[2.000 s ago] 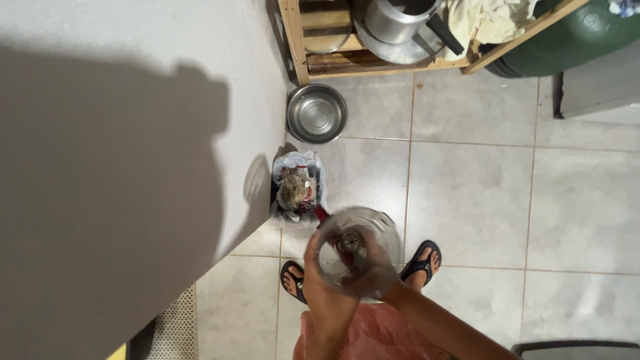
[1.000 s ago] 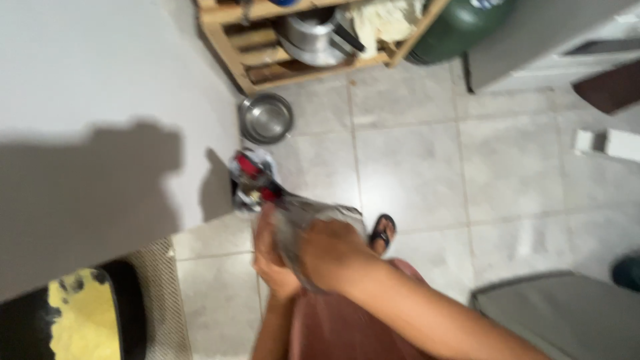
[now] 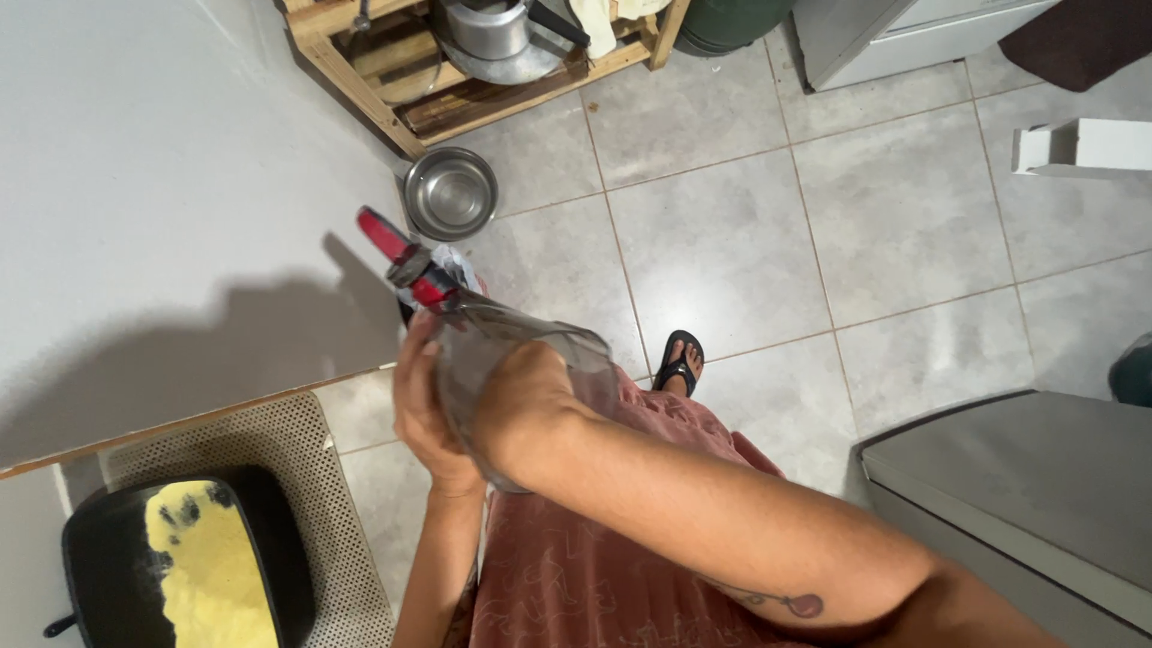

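Observation:
A clear, see-through jar (image 3: 585,346) with a red and black fitting (image 3: 432,283) at its upper left end lies tilted in front of me. It looks like a blender jar. My left hand (image 3: 427,405) supports its left side, fingers along the wall. My right hand (image 3: 526,405) is bent at the wrist and seen partly through the clear wall, seemingly inside the jar; its fingers are hidden. Behind the fitting, a small bin lined with a white plastic bag (image 3: 454,263) is mostly covered.
A steel bowl (image 3: 450,193) sits on the floor by a wooden slatted shelf (image 3: 522,112) holding a metal pot (image 3: 490,27). A black pan (image 3: 292,549) with yellow food (image 3: 211,567) is at lower left. A grey appliance (image 3: 1008,486) stands at right, and a wall (image 3: 180,180) at left.
The jar, seen with its round opening facing up two seconds ago, has tipped onto its side, and its red fitting now points up left. The view has shifted, showing the pan.

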